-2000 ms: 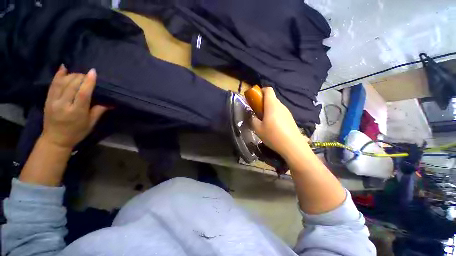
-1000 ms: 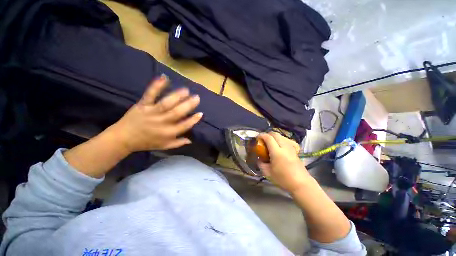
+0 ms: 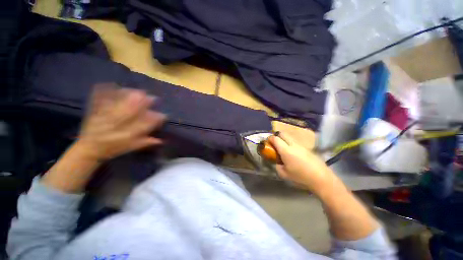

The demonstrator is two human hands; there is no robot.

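Observation:
A dark trouser leg (image 3: 203,114) lies lengthwise along the front edge of the table, with a thin seam along it. My right hand (image 3: 299,165) is closed on the orange-brown handle of the steam iron (image 3: 256,144), at the right end of the leg. The iron's metal body is against the leg's end; its soleplate is mostly hidden. My left hand (image 3: 119,119) is blurred, with fingers spread, over the left part of the leg. I cannot tell if it touches the cloth. The board under the leg is hidden.
A dark garment pile (image 3: 243,45) with a small white label lies behind the leg on the tan table (image 3: 127,45). At right are a blue bar (image 3: 374,94), a white padded bundle (image 3: 378,144), a wire triangle (image 3: 346,100) and the yellow-green hose (image 3: 358,144).
My left hand came right along the leg, then moved back left. The iron has moved a little right since two seconds ago and stays in my right hand.

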